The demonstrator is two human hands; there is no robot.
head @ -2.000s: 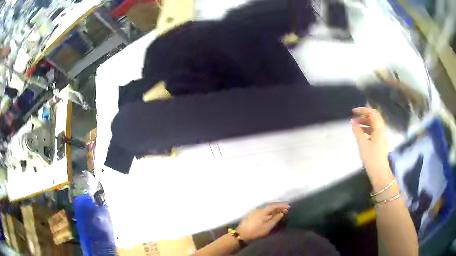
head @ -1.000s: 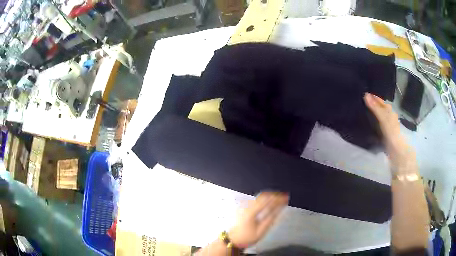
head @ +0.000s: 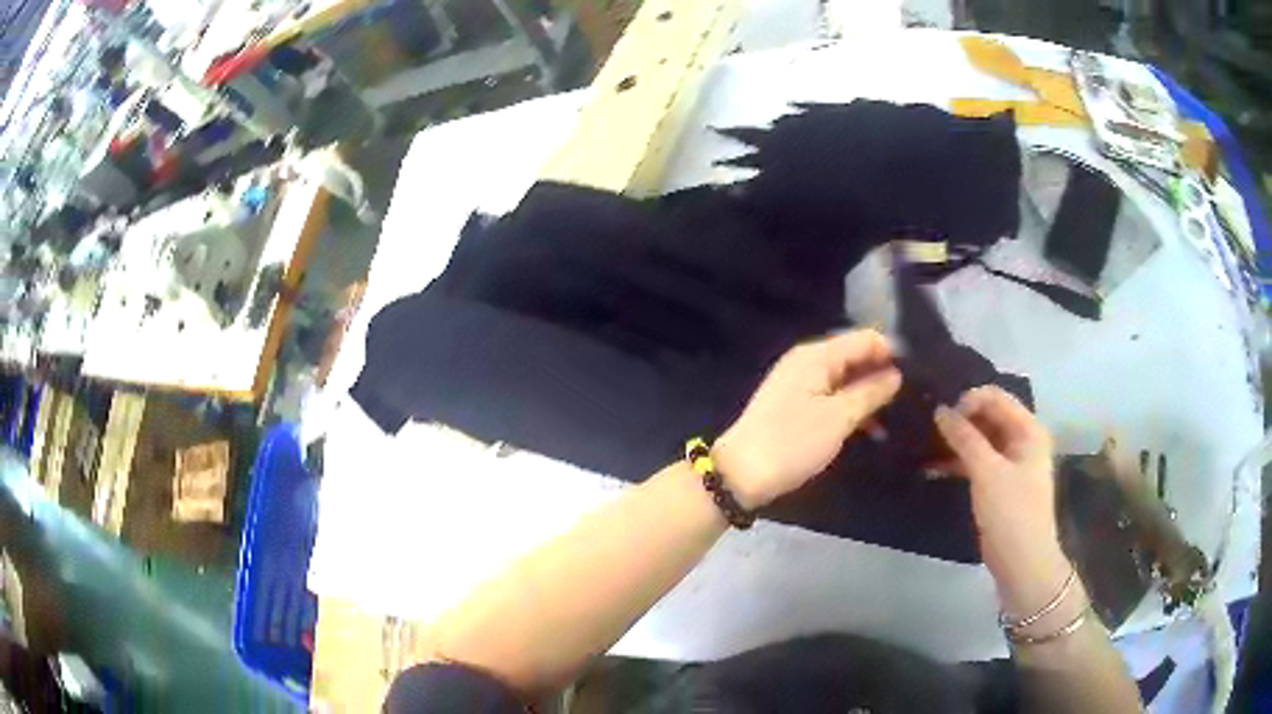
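Black cloth pieces lie in a heap across the white table, with jagged edges at the far side. A long smooth dark piece lies along the near side. My left hand pinches the edge of a narrow black cloth piece that is lifted off the heap. My right hand is just to its right, with fingertips closed on the same piece's lower part. The fingers are slightly blurred and partly hide the held edge. A small pale tag shows beyond the hands.
A dark iron stands at the right, near my right forearm. A black rectangle lies on a grey mesh pad at upper right, near yellow strips and scissors. A cream board sticks out at the far edge. A blue basket is below left.
My left hand has moved up and right onto the cloth. My right hand has come down and left beside it. The upper cloth is shifted left and a narrow piece is now lifted between the hands.
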